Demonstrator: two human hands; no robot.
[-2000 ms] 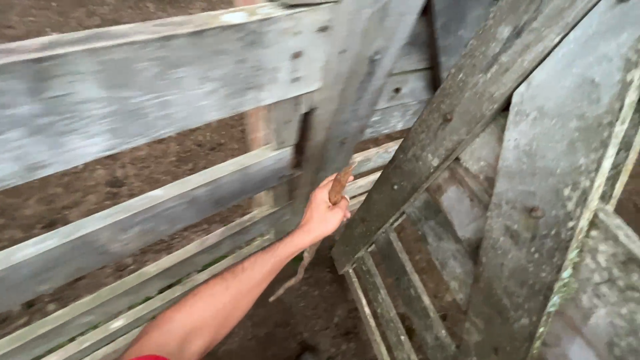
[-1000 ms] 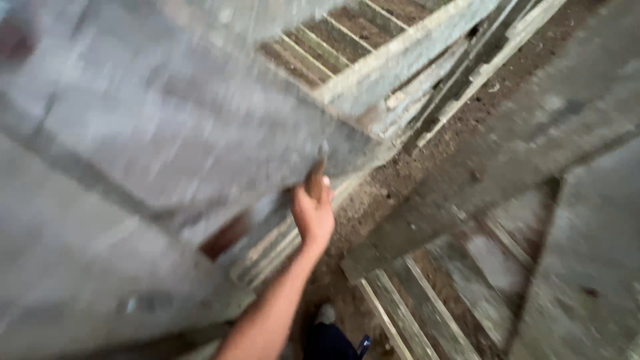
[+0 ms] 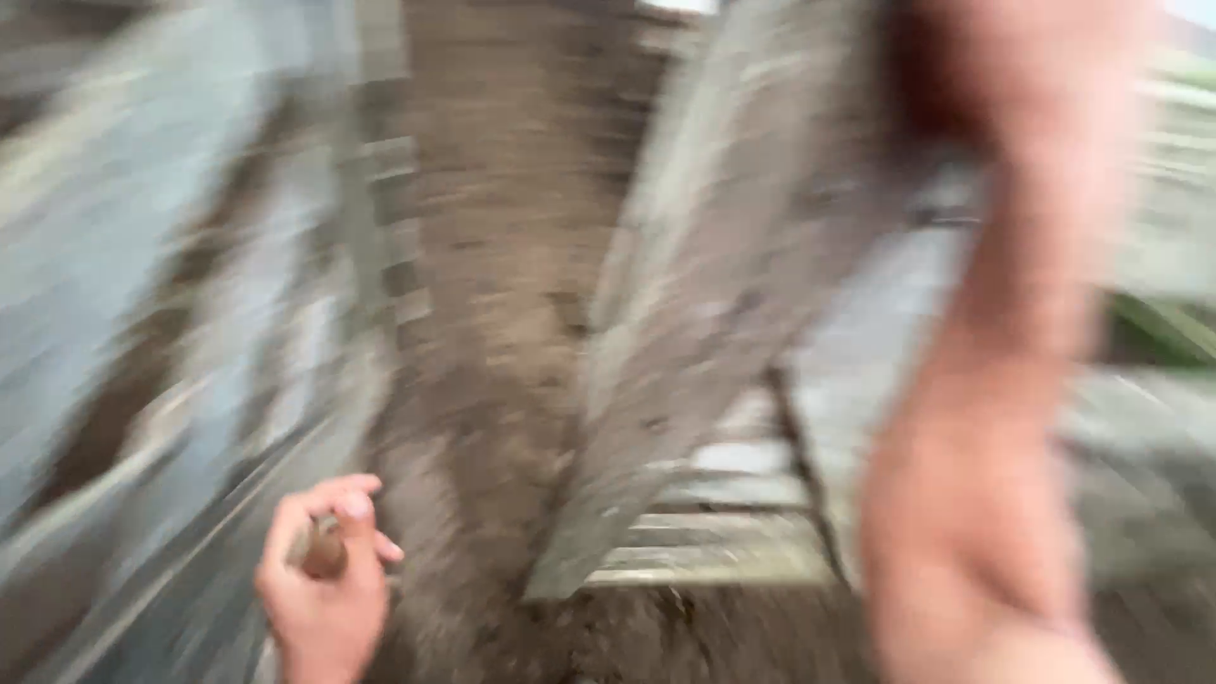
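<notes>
At the lower left is my left hand (image 3: 328, 579), its fingers curled around a brown wooden stick (image 3: 325, 549), whose end shows between thumb and fingers. My right arm reaches up along the right side. My right hand (image 3: 1016, 76), badly blurred at the top right, is at or over the upper part of a weathered wooden gate (image 3: 741, 247); whether it grips the boards cannot be made out. The gate's slanting board runs down toward the dirt, with slats to its right.
Weathered grey boards of a fence or gate (image 3: 190, 247) stand on the left. Bare dirt ground (image 3: 494, 285) runs between them and the right-hand gate. Pale rails (image 3: 1173, 142) and some green show at the far right.
My right arm has come into view at the right, reaching up to the gate. My left hand still has the stick and now appears lower left. The view has swung strongly.
</notes>
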